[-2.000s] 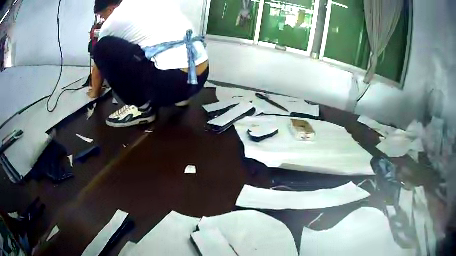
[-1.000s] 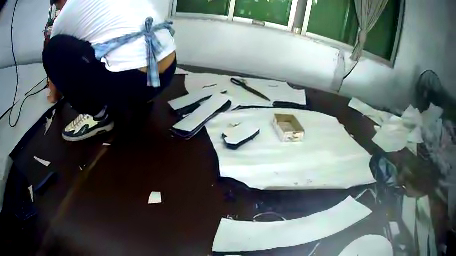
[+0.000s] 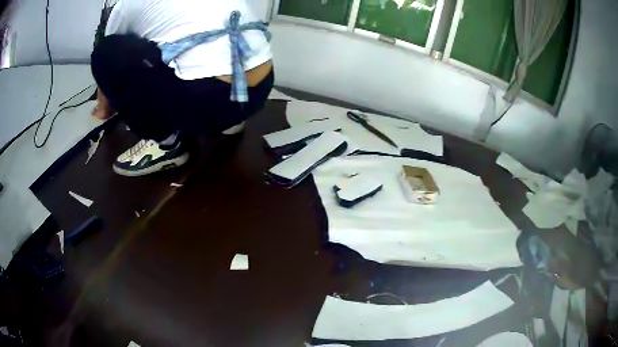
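Neither of my hands is in the picture. A large white-topped cut panel stack [image 3: 420, 227] with a dark fabric edge lies right of centre. On it are a small open carton [image 3: 419, 184] and a small white-topped cut part [image 3: 358, 189] with a dark underside. Narrow white-topped strips [image 3: 309, 159] lie at its upper left, overlapping. A curved white-topped band [image 3: 413, 317] lies nearest me, below the big stack. Dark shears [image 3: 371, 129] lie on a white-topped panel [image 3: 413, 138] behind the big stack.
A person [image 3: 183, 88] squats on the dark-brown table [image 3: 183, 271] at the upper left, beside a white-topped lay [image 3: 64, 95]. Black cord [image 3: 49, 81] hangs at the left. Crumpled marker paper [image 3: 559, 200] lies at the right. A paper scrap [image 3: 239, 261] lies mid-table.
The view has tilted and shifted, so the near curved panels at the bottom have mostly left the picture. The squatting person stays in the same place. The carton and strips lie as before.
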